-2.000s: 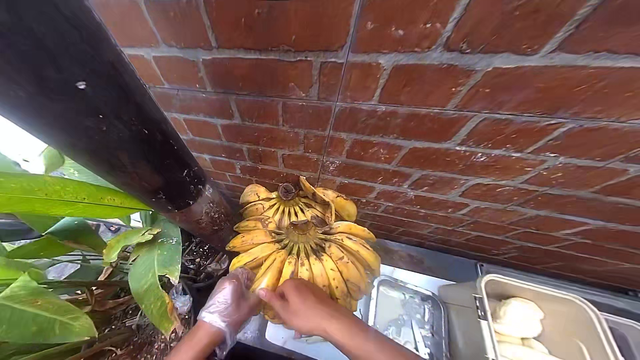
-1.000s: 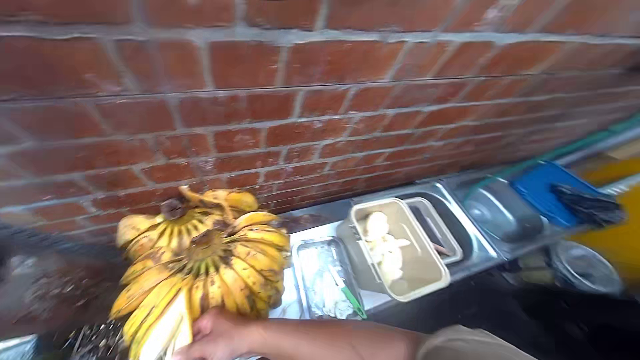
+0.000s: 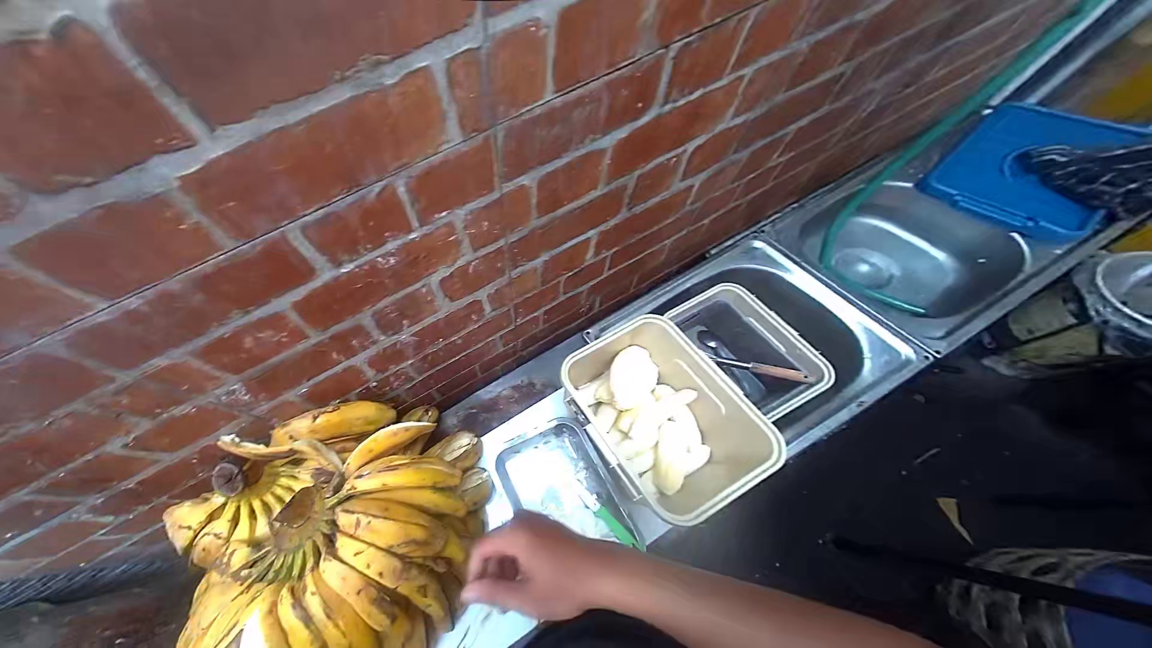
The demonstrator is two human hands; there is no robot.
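Note:
Ripe yellow bananas in large bunches (image 3: 387,540) fill the lower left, with a pale peeled part (image 3: 261,621) at the bottom edge. Just right of them is my right hand (image 3: 531,567), its fingers curled; whether it holds anything is unclear. My left hand is out of view. Beyond the right hand lies a clear tray (image 3: 553,468) with whitish contents and a green-handled utensil (image 3: 617,527) across its near corner. A beige plastic container (image 3: 720,423) to its right holds peeled bananas (image 3: 661,427).
A brick wall (image 3: 378,216) runs along the back. Right of the container are a second tub (image 3: 783,346) with a wooden-handled tool (image 3: 760,369), a steel sink basin (image 3: 927,252), a green hose (image 3: 877,180) and a blue plastic lid or bin (image 3: 1017,171).
The view has swung right. My right hand has moved away from the bananas toward the tray. My left hand, on the bananas two seconds ago, no longer shows.

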